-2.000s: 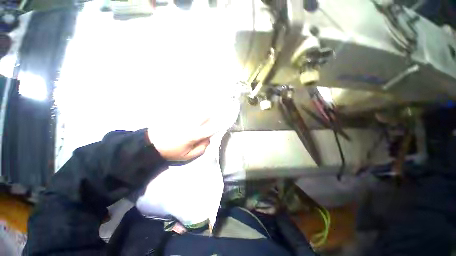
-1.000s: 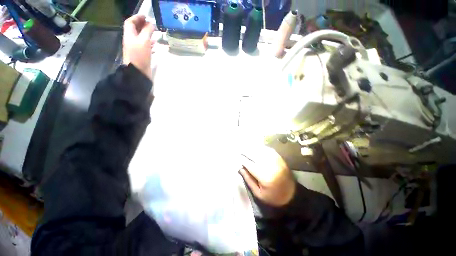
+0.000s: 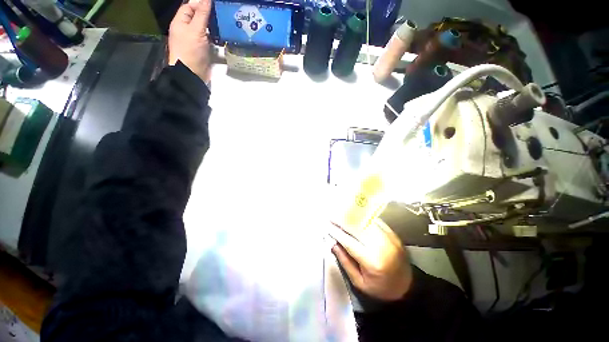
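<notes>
The pale cloth (image 3: 267,267), washed out by glare, runs from the table down to my lap, with faint coloured patches at its lower part. My right hand (image 3: 377,260) pinches the cloth's right edge beside the sewing machine head (image 3: 467,147). My left hand (image 3: 192,40) is at the far left corner, by the left edge of a lit smartphone (image 3: 257,27); glare hides what its fingers hold. The phone stands on a small beige block (image 3: 254,63). The needle area is not clearly seen.
Dark green thread cones (image 3: 319,41) and a pink-beige cone (image 3: 395,51) stand right of the phone. A white bin with brown-gold scraps (image 3: 467,43) is behind. A green box (image 3: 30,130) and a brown cone (image 3: 43,57) are on the left surface.
My right hand came into view on the cloth's right edge, and my left hand moved from mid-cloth to the far left corner. The view has shifted, showing the phone and cones.
</notes>
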